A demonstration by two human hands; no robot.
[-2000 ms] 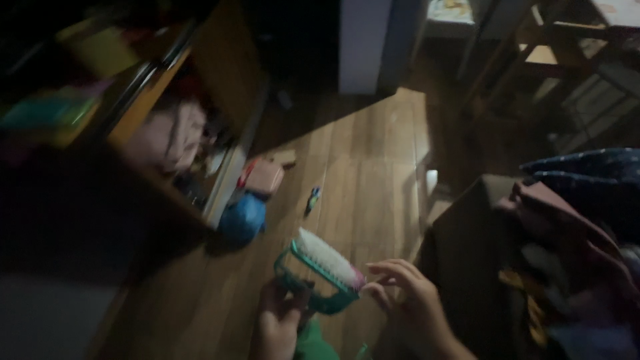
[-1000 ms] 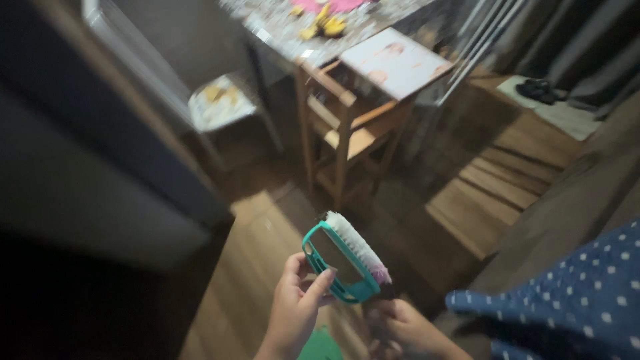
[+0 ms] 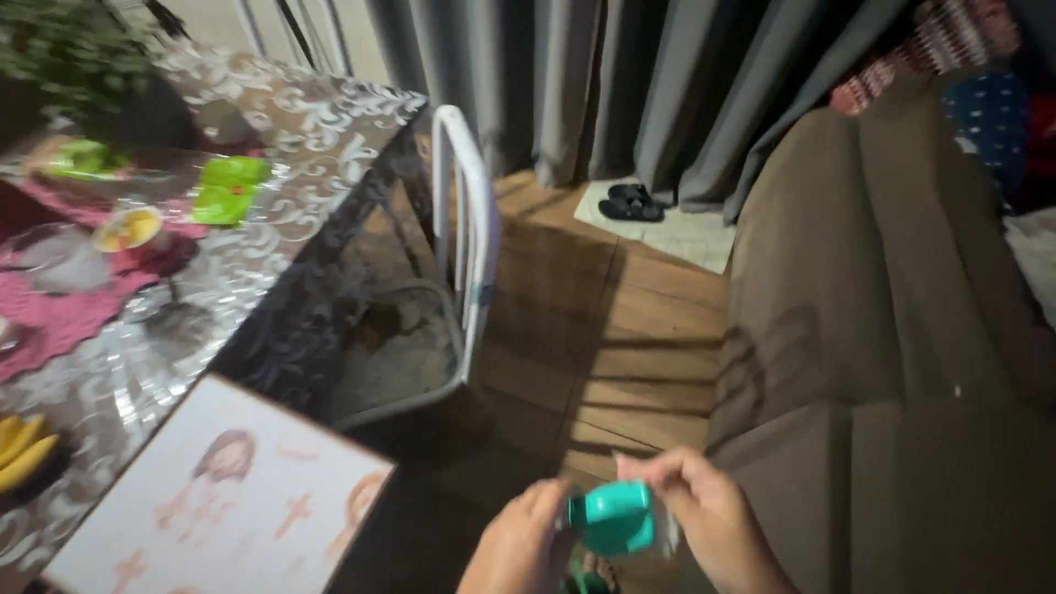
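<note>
A teal plastic brush (image 3: 615,518) is held between my two hands at the lower middle, its back turned toward me. My left hand (image 3: 524,540) grips its left end. At its right side my right hand (image 3: 701,511) has bent fingers at the bristle side, where a little white shows; the bristles are mostly hidden. Something green (image 3: 587,577) lies below the brush at the bottom edge, too blurred to name.
At left stands a table (image 3: 330,124) with a patterned cover, bananas (image 3: 23,452) and a white printed panel (image 3: 247,495) at its corner. A white metal chair (image 3: 474,206) is beside it. A brown sofa (image 3: 825,272) fills the right. Black sandals (image 3: 631,204) lie on a mat (image 3: 693,239) by grey curtains (image 3: 561,82).
The view has swung from the cabinet and floor to the table, curtains and sofa. The brush has turned in my hands, from its side and white bristles showing to its teal back.
</note>
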